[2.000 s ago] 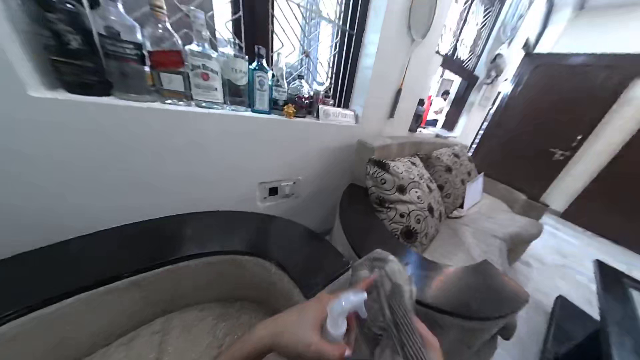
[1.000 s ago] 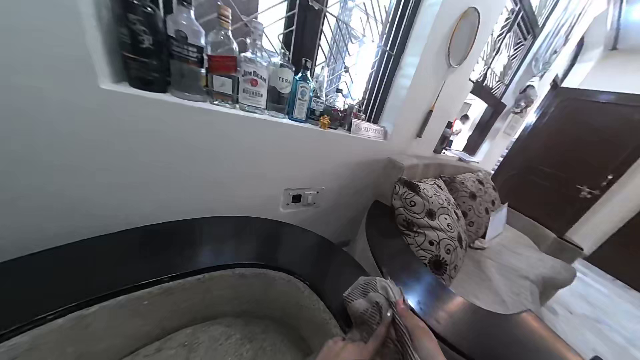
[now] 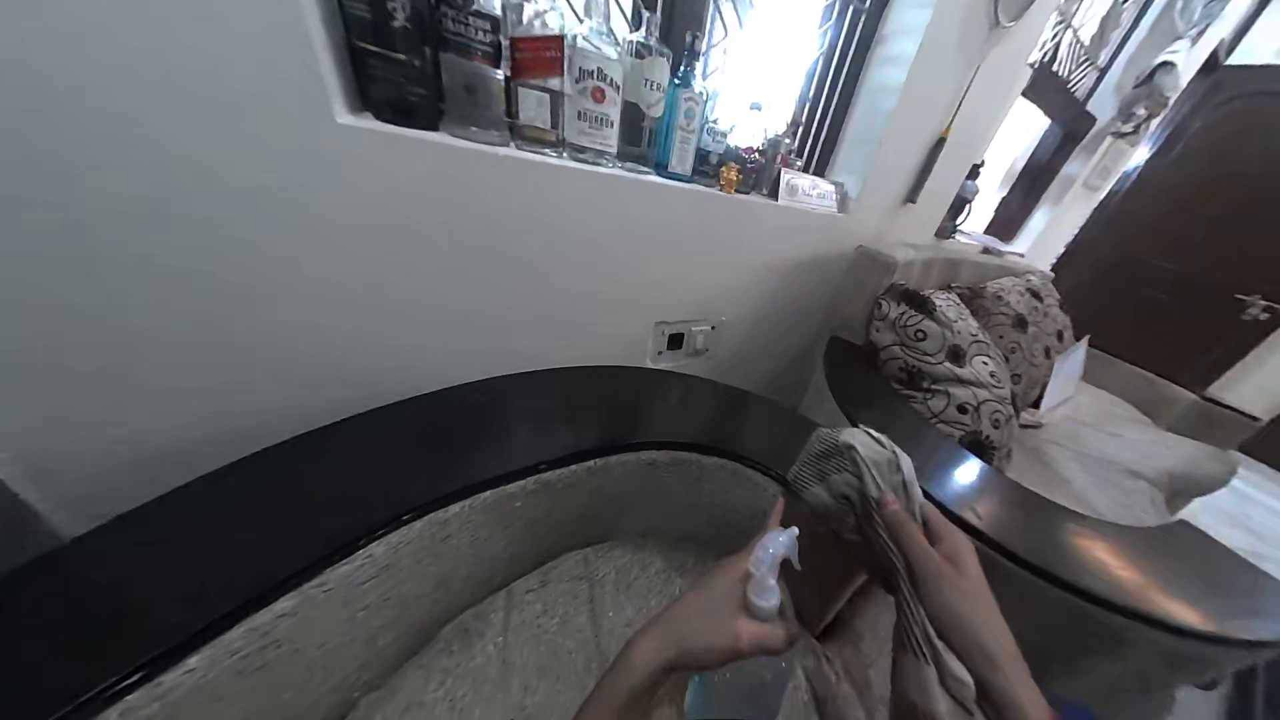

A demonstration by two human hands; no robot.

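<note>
My left hand (image 3: 725, 620) is closed around a spray bottle with a white trigger head (image 3: 770, 572); part of its bluish body shows below the hand. My right hand (image 3: 940, 560) grips a striped grey cloth (image 3: 865, 480), whose loose end hangs down past the wrist. The bunched top of the cloth is over the inner end of the glossy black curved ledge (image 3: 560, 400) on the sofa back; whether it touches the ledge cannot be told. Below both hands is the beige upholstered sofa (image 3: 560, 610).
Glass liquor bottles (image 3: 595, 100) and a small gold figurine (image 3: 730, 178) line the window sill. A wall switch plate (image 3: 687, 342) sits above the ledge. Patterned cushions (image 3: 950, 370) lie on another sofa section, with a second dark ledge (image 3: 1060, 525) at right. A brown door (image 3: 1170, 220) is beyond.
The spray bottle's head, visible two seconds ago and not seen one second ago, shows again in my left hand. My hands are farther apart than one second ago, when both were at the cloth.
</note>
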